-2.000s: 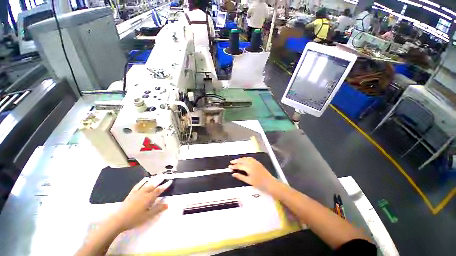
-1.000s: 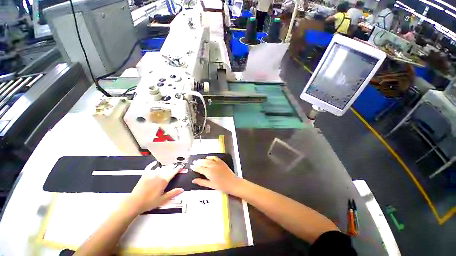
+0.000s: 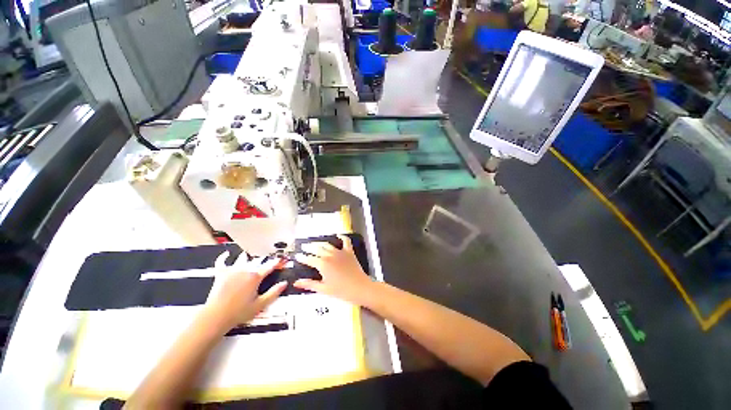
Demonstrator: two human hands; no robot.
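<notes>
The black panel [image 3: 112, 279] lies across the white template [image 3: 172, 352], under the off-white sewing machine head [image 3: 240, 180]. White shows through its lengthwise slot. My left hand [image 3: 239, 288] rests on the panel just left of the needle area, fingers spread. My right hand [image 3: 333, 271] rests on the panel's right part, fingers apart and bent. Both hands' fingertips are close to the foot of the head and hide part of the slot. The needle itself cannot be made out. Yellow tape [image 3: 357, 340] edges the template.
A clear plate [image 3: 450, 230] lies on the grey table [image 3: 481, 280]. Orange and black sticks [image 3: 559, 324] lie at the right, near a white side board [image 3: 597, 328]. A control screen [image 3: 537, 96] stands back right. Black material [image 3: 385, 392] is at the near edge.
Since two seconds ago, the template and panel have shifted left under the head, and my hands have come closer together. Over the last second, my hands have stayed nearly in place on the panel.
</notes>
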